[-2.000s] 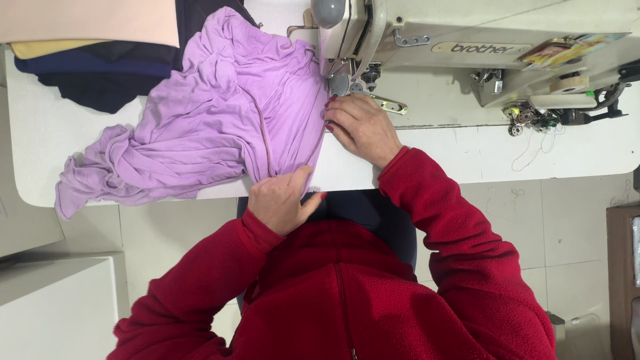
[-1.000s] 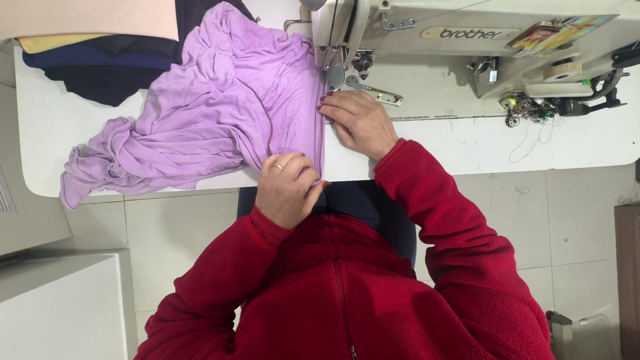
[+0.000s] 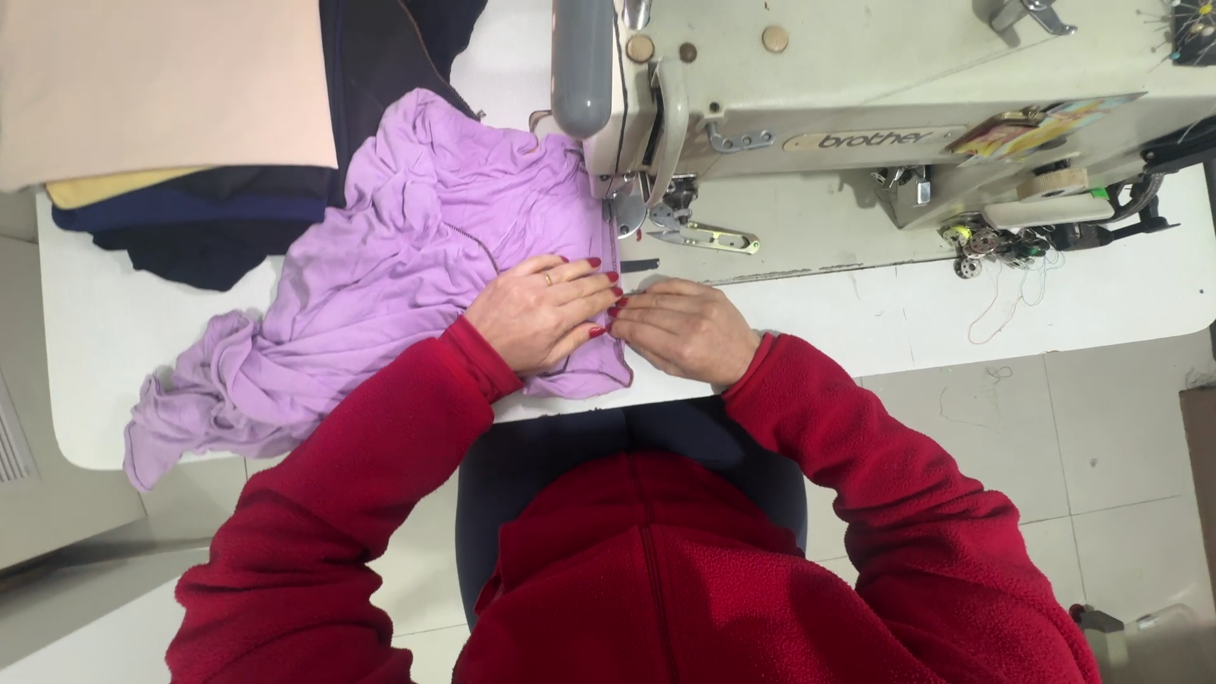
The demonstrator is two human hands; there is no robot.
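A crumpled lilac knit garment [image 3: 380, 275] lies on the white sewing table, its right edge running under the presser-foot area of a Brother sewing machine [image 3: 855, 142]. My left hand [image 3: 546, 313] rests flat on the garment near that edge, fingers pointing right. At the same edge, just in front of the machine's needle area, my right hand [image 3: 686, 331] pinches the fabric with its fingertips. The fingertips of both hands nearly meet. The needle itself is hidden behind the machine head.
Folded fabrics [image 3: 171, 95] in pale pink, yellow, navy and black are stacked at the upper left. Several bobbins [image 3: 988, 247] and loose threads lie at the right beside the machine. The table's front edge [image 3: 560, 410] runs close to my body.
My left hand has moved up from the garment's lower edge onto the fabric beside my right hand. My right hand has shifted slightly down, away from the presser-foot area.
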